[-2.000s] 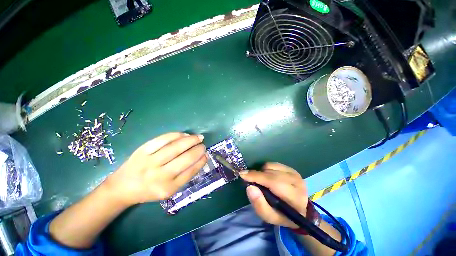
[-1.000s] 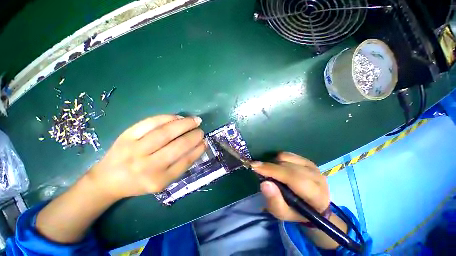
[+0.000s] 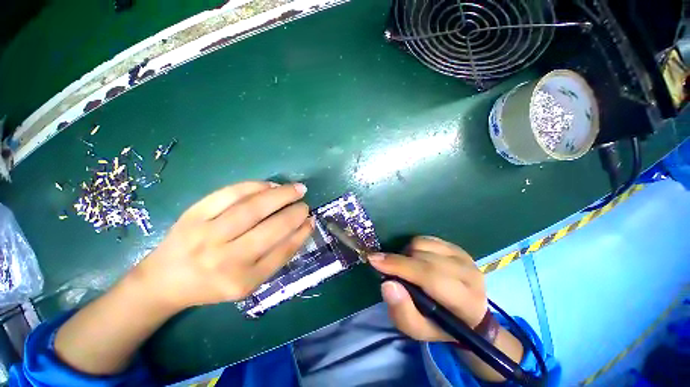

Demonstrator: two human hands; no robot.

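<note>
The phone assembly (image 3: 299,278) lies slanted on the green bench top, its speckled circuit board (image 3: 354,214) at the upper right end. My right hand (image 3: 435,291) grips the soldering iron (image 3: 439,311) like a pen; its metal tip reaches the board near my left fingertips. My left hand (image 3: 234,238) rests over the left part of the phone, fingers bent together towards the board. Whether its fingers pinch a small part or wire is hidden. A loose pile of small leaded components (image 3: 108,198) lies left of my left hand.
The solder tub (image 3: 517,125) with silvery grains stands at the upper right, beside the fan's wire grille (image 3: 469,34) and the black iron station (image 3: 622,113) with cables. A clear plastic bag (image 3: 17,261) is at the left edge. A worn white rail (image 3: 163,62) runs along the back.
The camera view has shifted, moving the fan and tub in the picture. Both hands keep nearly the same pose at the phone, with the iron tip still at the board.
</note>
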